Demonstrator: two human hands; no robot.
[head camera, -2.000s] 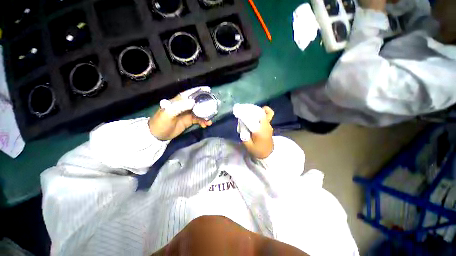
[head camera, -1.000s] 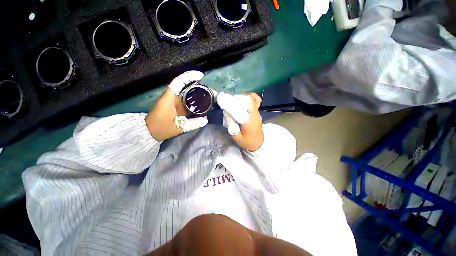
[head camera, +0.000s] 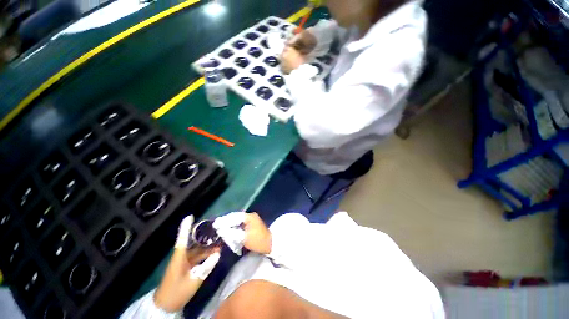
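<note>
My left hand (head camera: 183, 268), with white finger cots, holds a round watch head (head camera: 204, 232) by its rim, above the bench edge. Its dark glossy face and silvery ring show. My right hand (head camera: 249, 232) holds a crumpled white wiping cloth (head camera: 229, 229) against or close to the right side of the watch head; contact is hard to tell. The black foam tray (head camera: 181, 204) lies at the left with rows of square pockets. Most pockets hold a round unit; one near the middle (head camera: 84, 215) looks empty. The picture is somewhat blurred.
An orange stick (head camera: 211, 136) lies beyond the tray. A crumpled white wipe (head camera: 254, 119), a pale bottle (head camera: 216, 93) and a white tray (head camera: 201, 65) of dark units are near a seated person in a white smock (head camera: 355, 93). A blue rack (head camera: 483, 149) stands right.
The view has swung towards the neighbour, bringing the white tray and bottle into sight. The watch head stays in my left hand. The cloth is now at its right side, closer than two seconds ago.
</note>
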